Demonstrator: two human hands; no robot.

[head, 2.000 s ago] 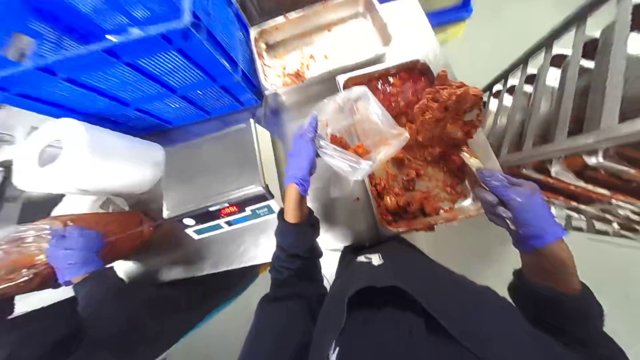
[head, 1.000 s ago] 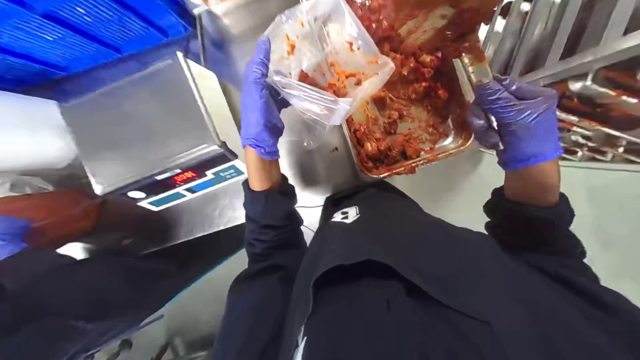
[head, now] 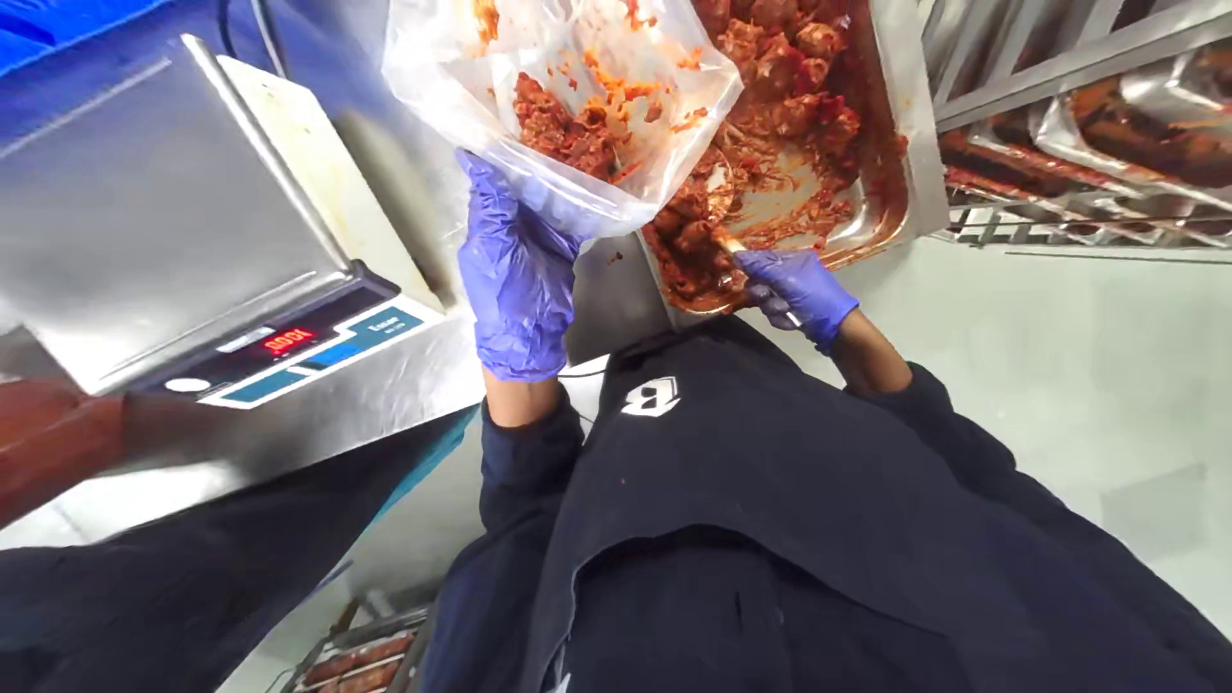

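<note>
My left hand [head: 520, 279], in a purple glove, holds a clear plastic bag [head: 664, 58] from below and its side. The bag's mouth gapes, and some red sauced meat [head: 568, 130] lies inside. At the near end of a deep steel tray [head: 890, 125], my right hand [head: 799, 294], gloved too, grips the handle of a utensil [head: 733, 243]. The utensil's head is down in the sauced meat [head: 784, 106] that fills much of the tray; its shape is mostly hidden. The bag overlaps the tray's left edge.
A bench scale [head: 192, 212] with a steel platform and lit red display stands at left on a steel table [head: 385, 385]. Blue plastic [head: 58, 24] shows at the upper left. A metal rack [head: 1059, 67] holding trays is at upper right. A co-worker's dark clothing [head: 192, 568] fills the lower left.
My right hand has moved down and inward to the tray's near end. The large clump of meat raised on the utensil two seconds ago is no longer held up. The view has shifted closer.
</note>
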